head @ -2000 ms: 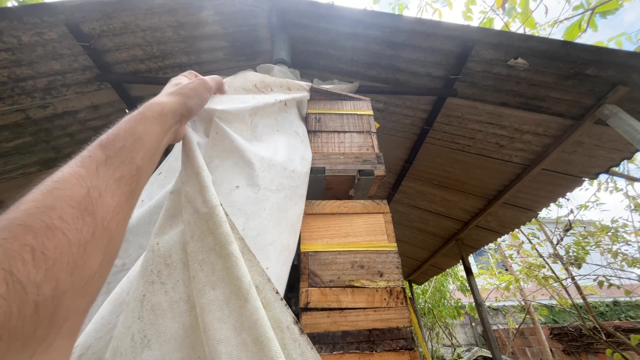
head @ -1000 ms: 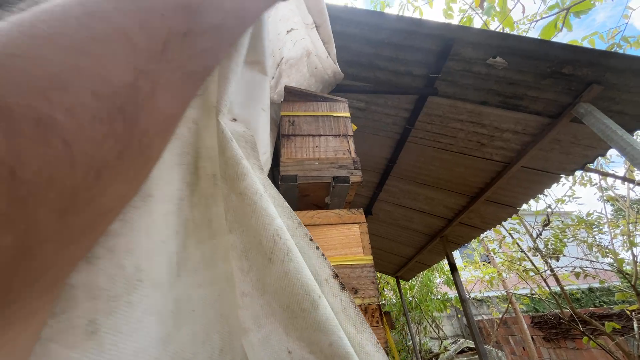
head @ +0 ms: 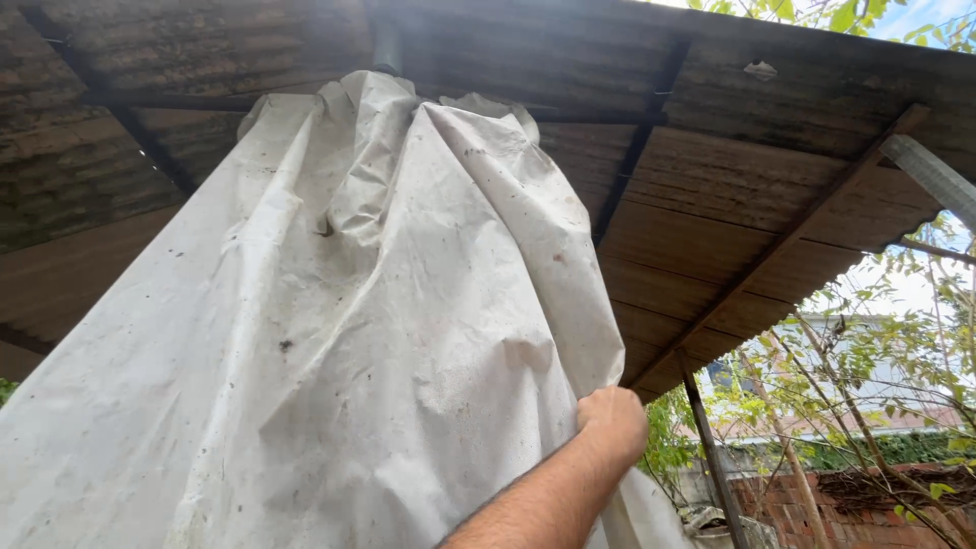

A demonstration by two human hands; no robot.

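A large off-white woven plastic sheet (head: 427,328), stained and deeply creased, hangs from under the roof and fills the left and middle of the view. My left hand (head: 614,419) is closed on its right edge, low at the right of centre, with the forearm coming up from the bottom of the view. The fingertips are hidden behind the hand and the sheet's edge. None of the stacked wooden boxes can be seen past the sheet. My right hand is out of view.
Overhead slopes a corrugated roof (head: 709,145) on dark beams, with a post (head: 709,450) under its right side. A grey metal bar (head: 930,175) sticks in at the right edge. Thin branches and a brick wall (head: 839,503) stand at the lower right.
My left hand has moved from the upper left to the lower right with the sheet. The sheet now hides the strapped stack of wooden boxes, which showed in both earlier frames.
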